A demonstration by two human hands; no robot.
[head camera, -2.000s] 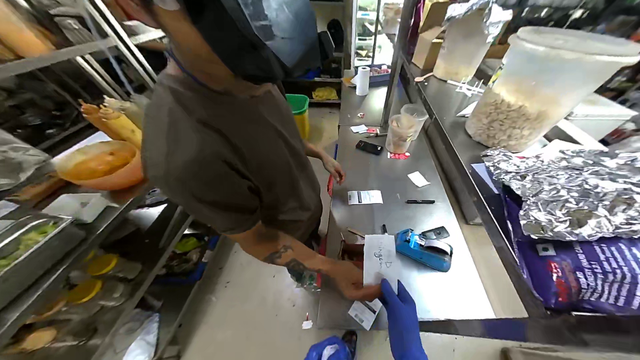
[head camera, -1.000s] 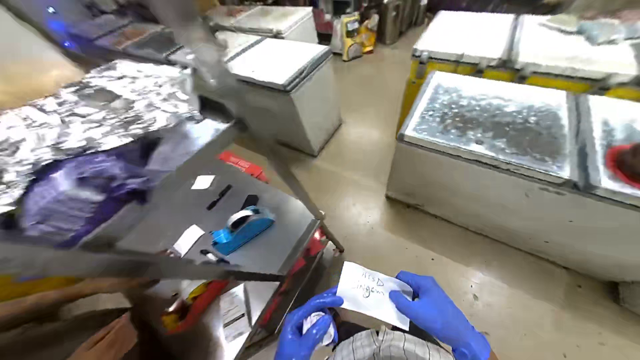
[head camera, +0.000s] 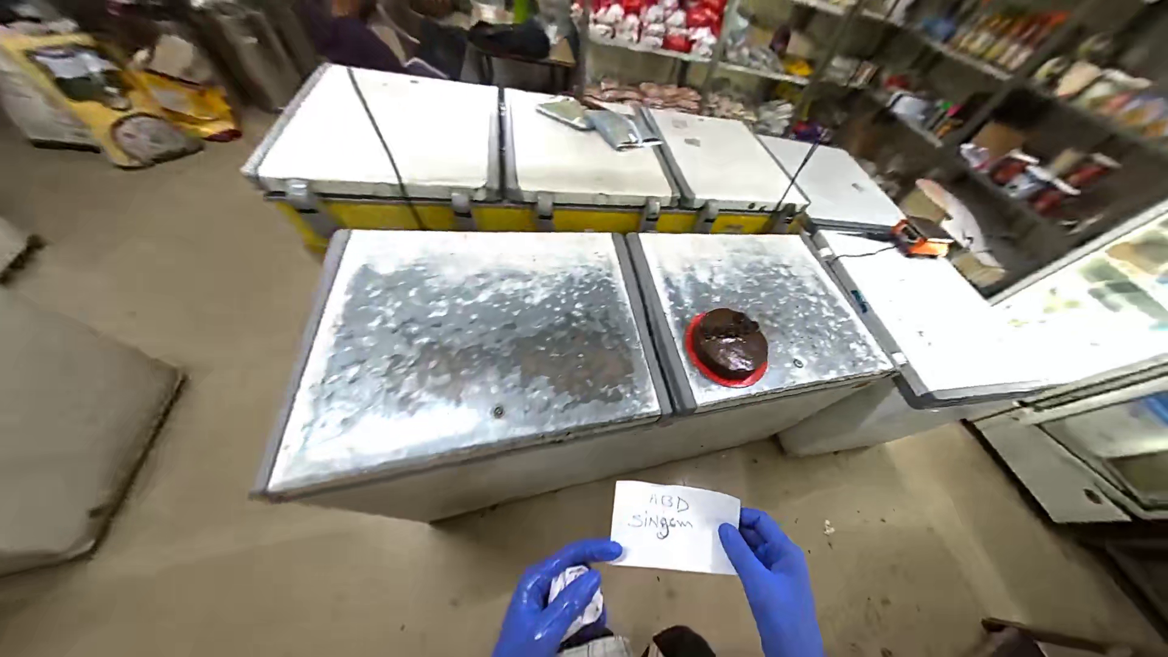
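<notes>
A white paper slip (head camera: 675, 543) bearing handwriting is held up at the lower middle. My right hand (head camera: 771, 570), in a blue glove, pinches its right edge between thumb and fingers. My left hand (head camera: 557, 593), also blue-gloved, touches the slip's lower left corner with a fingertip and has a crumpled white wad (head camera: 575, 602) in its curled fingers. Beyond the hands, a dark chocolate cake (head camera: 730, 345) on a red round board (head camera: 697, 358) rests on the right lid of a chest freezer (head camera: 484, 319).
More white-lidded chest freezers (head camera: 420, 137) stand behind, with grey packets (head camera: 611, 126) on one. An orange device (head camera: 920, 237) sits on the right-hand freezer (head camera: 931, 310). Stocked shelves line the back right. A glass-fronted cabinet (head camera: 1095, 456) stands at right, yellow sacks (head camera: 173, 100) at far left.
The view has swung from the steel table and the other person to the freezers. The slip, earlier also by that person's hand, is now only in my gloved hands.
</notes>
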